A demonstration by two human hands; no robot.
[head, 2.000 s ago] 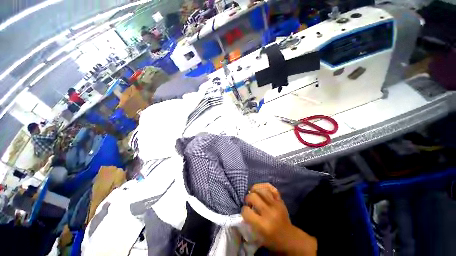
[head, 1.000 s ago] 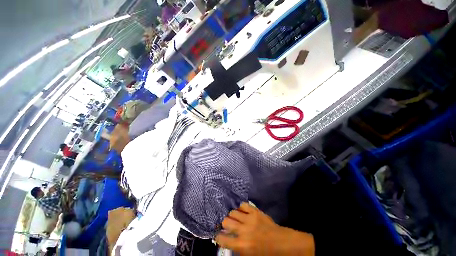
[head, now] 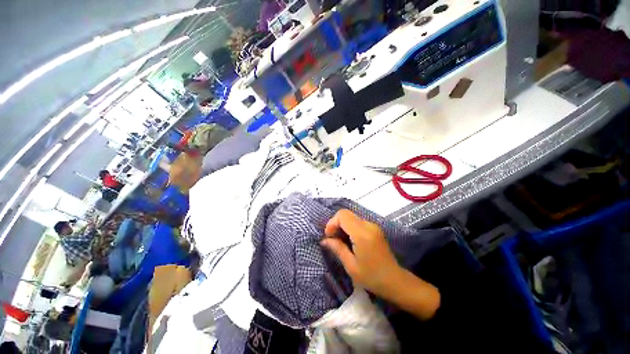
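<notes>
A rounded blue-grey checked garment piece (head: 287,259) lies bunched in front of me, with pale lining (head: 356,328) below it and a black patch with a light logo (head: 259,339) at its lower edge. My right hand (head: 363,252) comes in from the lower right. Its thumb and fingertips are close together on the checked cloth near the top of the piece; the exact bit pinched is too small to tell. My left hand is not visible.
A white sewing machine (head: 442,97) stands behind, its needle area (head: 321,155) over the bed. Red-handled scissors (head: 421,178) lie on the bed. White striped-edge pieces (head: 224,207) are heaped at left. A blue crate (head: 528,290) is at lower right. People sit far left.
My right hand has moved up from the lower edge of the checked piece to its upper part. Pale lining shows below the hand again. The camera view has shifted and turned.
</notes>
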